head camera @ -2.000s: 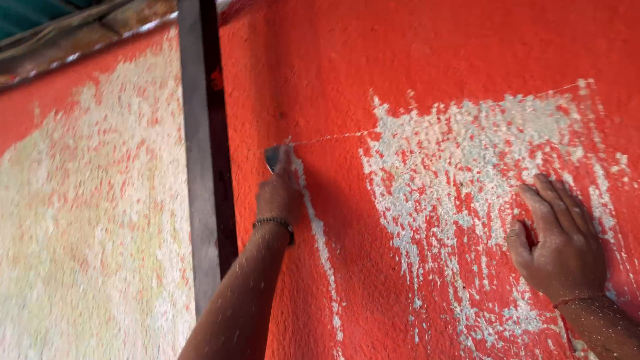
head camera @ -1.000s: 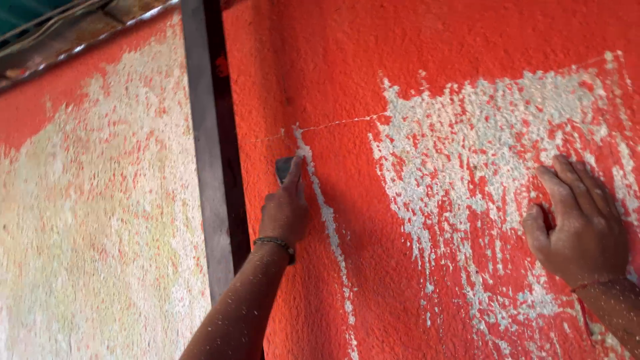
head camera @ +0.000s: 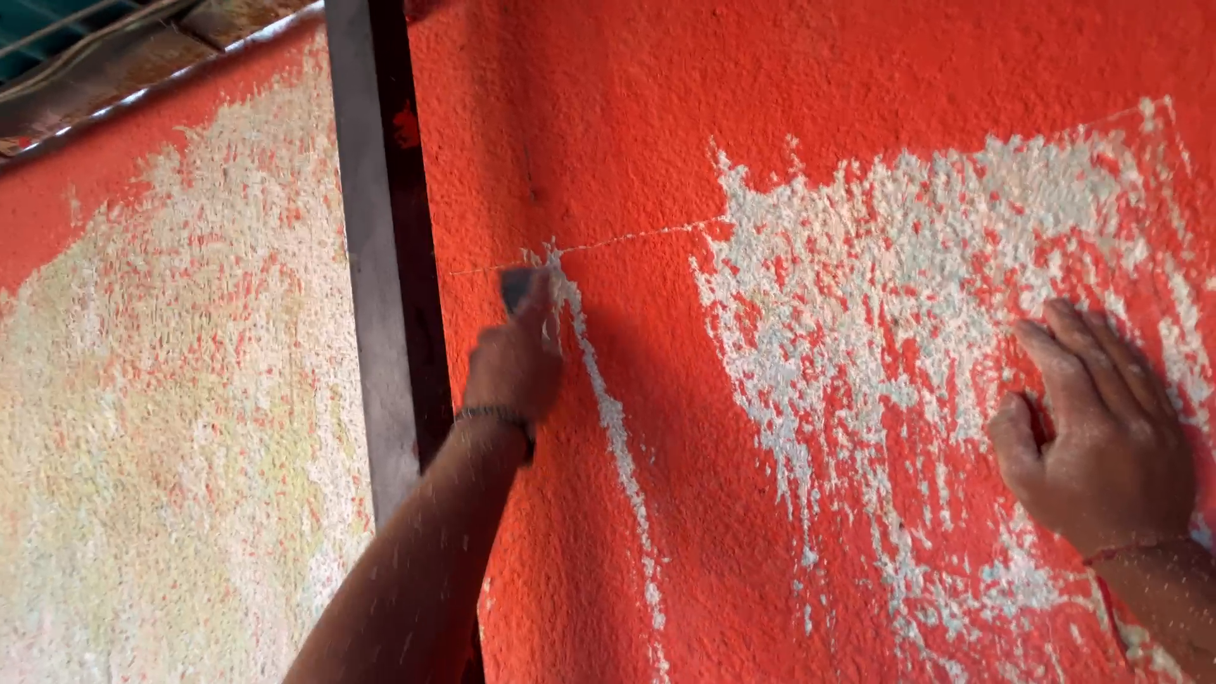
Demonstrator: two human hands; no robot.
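My left hand (head camera: 518,366) grips a scraper blade (head camera: 518,288) against the red painted wall (head camera: 589,123), at the top of a narrow pale scraped strip (head camera: 619,446). The hand is slightly blurred, and most of the tool is hidden by the fingers. A beaded bracelet circles that wrist. Flat on the wall at the right rests my right hand (head camera: 1102,427), empty, its fingers a little apart, on the lower right of a large patch of scraped paint (head camera: 836,275). A thin scratched line (head camera: 646,233) runs from the strip to this patch. Pale flakes dot both forearms.
A dark metal post (head camera: 370,247) stands left of my left hand, with a dark gap beside it. Beyond it is another wall section (head camera: 190,380) with much of its red paint gone. Rusty roof sheeting (head camera: 161,57) shows at the top left.
My left hand has moved down and back up along the narrow strip. The strip is wider near its top. My right hand stays on the wall.
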